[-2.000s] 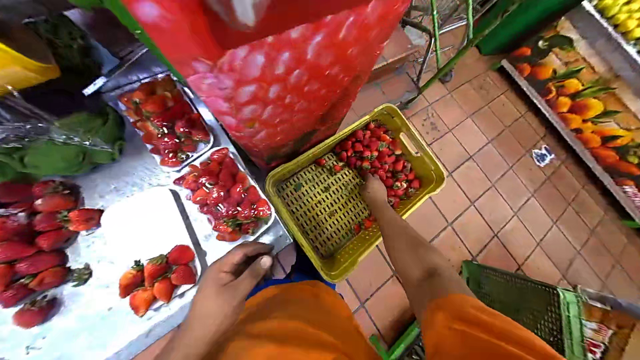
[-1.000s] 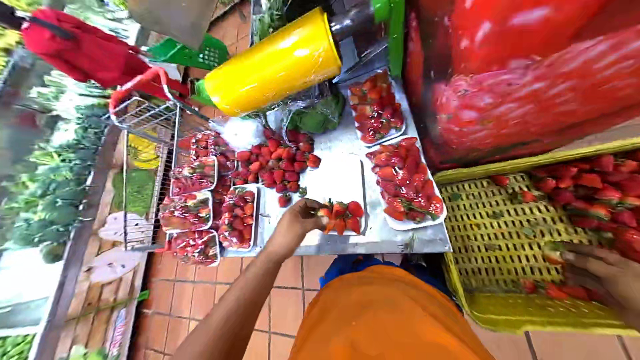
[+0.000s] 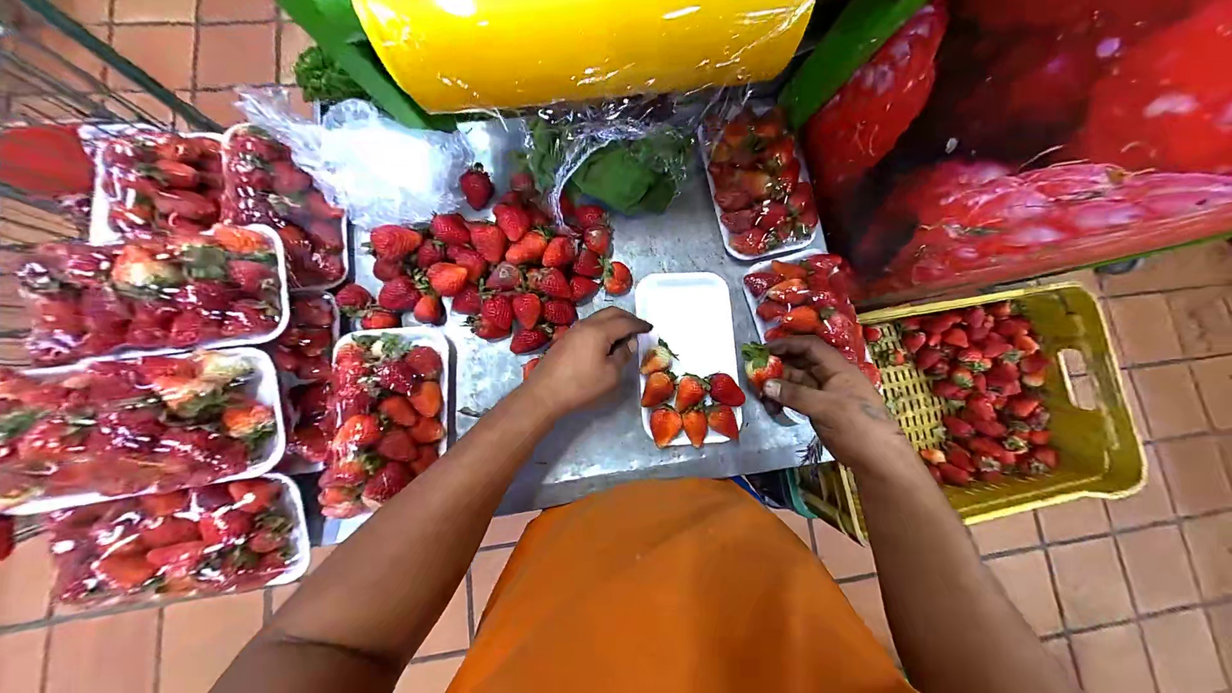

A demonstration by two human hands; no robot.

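Observation:
A white foam tray (image 3: 685, 308) lies on the metal table (image 3: 577, 452), its near half filled with several strawberries (image 3: 689, 393) and its far part bare. At the tray's left edge is my left hand (image 3: 589, 358), fingers bent, beside the topmost strawberry; whether it touches anything is not plain. My right hand (image 3: 835, 397), just right of the tray, holds a strawberry (image 3: 762, 366) with green leaves between thumb and fingers. Loose strawberries (image 3: 510, 265) are heaped beyond my left hand. Under my right hand, partly hidden, lies a film-wrapped tray of strawberries (image 3: 804, 303).
Wrapped strawberry trays (image 3: 154, 289) are stacked at the left. A yellow plastic crate (image 3: 1107, 385) holding strawberries stands at the right, below the table. At the back are a yellow roll (image 3: 587, 48), clear plastic film (image 3: 385, 164) and dark green leaves (image 3: 630, 175) in film.
My right hand has come from the yellow crate to the tray's right side, now with a strawberry. My left hand stays near the tray's left edge. The view has shifted closer over the table.

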